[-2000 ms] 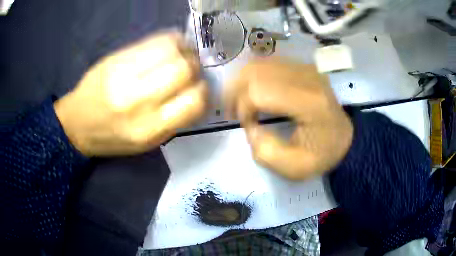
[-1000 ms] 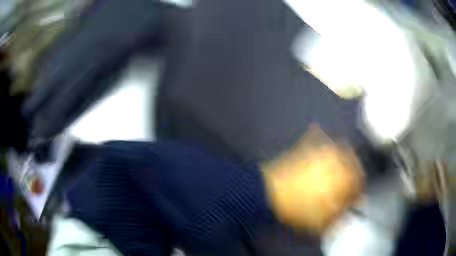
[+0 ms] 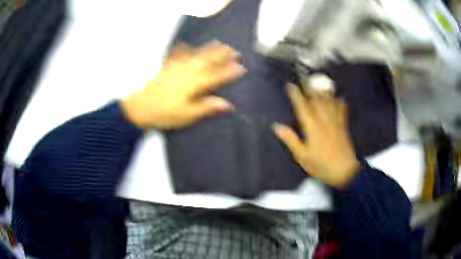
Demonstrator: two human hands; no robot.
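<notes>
A dark garment panel (image 3: 217,162) lies over the white table and reaches under the machine head. A faint raised line or fold runs down its middle toward the front edge. My left hand (image 3: 189,88) lies on the panel's left part with fingers spread, palm down. My right hand (image 3: 323,134) rests on its right part, fingers apart, with the fingertips close to the presser foot area. The needle area (image 3: 303,73) is blurred, so the foot and needle cannot be made out.
The machine head (image 3: 349,38) is at the upper right, blurred. The white table (image 3: 86,66) shows at the left and along the front edge. A checked apron (image 3: 217,232) is below the front edge. More dark cloth (image 3: 25,55) hangs at the far left.
The panel now lies across the table and under the machine head, covering the dark worn patch. Both hands have spread flat on it; one second ago the view was strongly blurred.
</notes>
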